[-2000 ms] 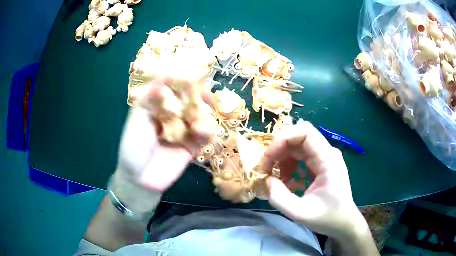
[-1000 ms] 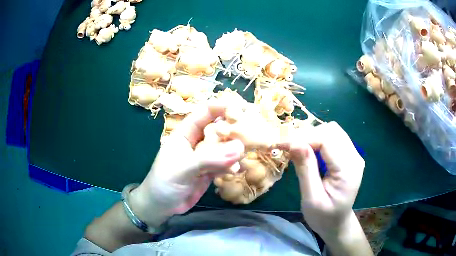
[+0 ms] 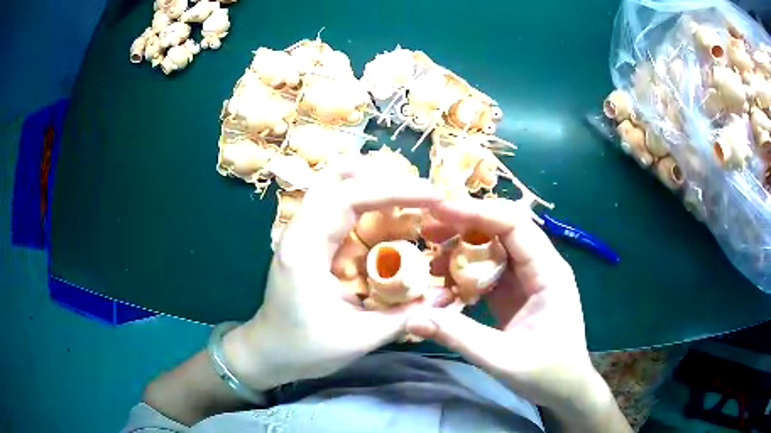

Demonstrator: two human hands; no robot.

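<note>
My left hand holds several peach moulded figure parts in its curved palm, one with its round hole facing up. My right hand holds another rounded part with an open hole at its top. My fingertips meet below the parts, near the table's front edge. Moulded shots of parts on sprue lie heaped behind my hands, and thin runners stick out at their right side. My hands hide the near part of the heap. The join between the held parts is too small to tell.
Blue-handled flush cutters lie right of my right hand, partly hidden. A clear plastic bag of loose parts is at the right. A loose parts pile is at the far left. A blue tray stands beyond the left edge.
My right hand has moved from pinching beside the heap to meet my left hand, and now holds a rounded part. The parts in my left hand have turned, showing a hole.
</note>
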